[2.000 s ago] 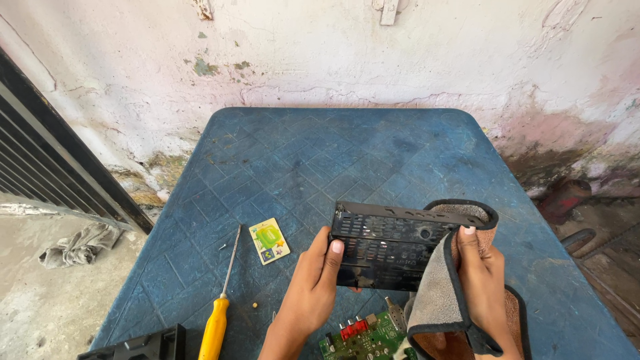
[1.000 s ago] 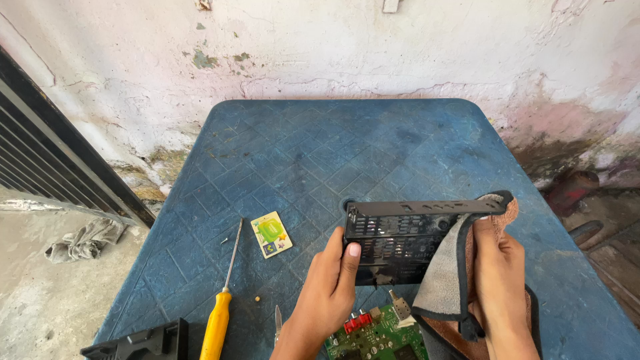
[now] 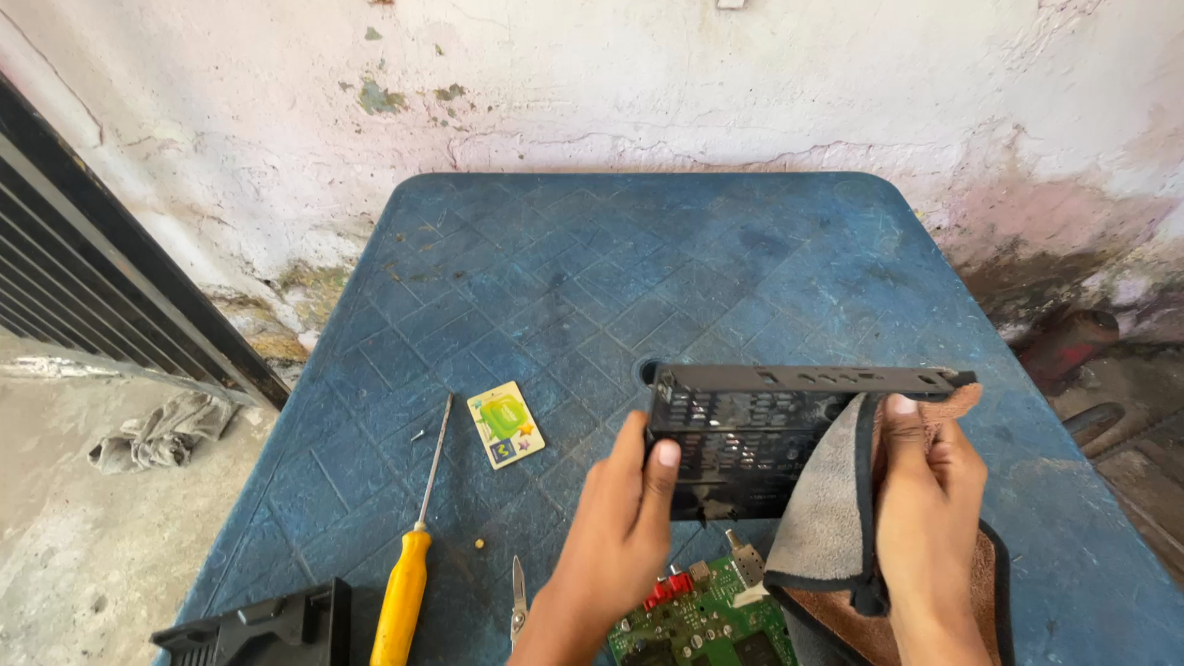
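Note:
My left hand (image 3: 615, 518) grips the left end of a black vented plastic housing (image 3: 731, 462), thumb on its near face. The housing is held tilted above the table, its long edge with port cutouts facing up. My right hand (image 3: 925, 499) pinches a grey and brown cloth (image 3: 819, 518) with dark edging over the housing's right end. Below the housing lies a green circuit board (image 3: 708, 615) with red connectors, partly hidden by my left hand and the cloth.
On the blue plastic table (image 3: 573, 268) lie a yellow-handled screwdriver (image 3: 403, 592), a printed card (image 3: 506, 424), a small screw (image 3: 418, 434), a small round brass-coloured piece (image 3: 479, 544) and a partly hidden blade tool (image 3: 518, 601). A black plastic part (image 3: 264, 629) sits at the near left.
Both hands, the housing and the cloth have moved to the right. The cloth has shifted along the housing's right end, and more of the circuit board shows.

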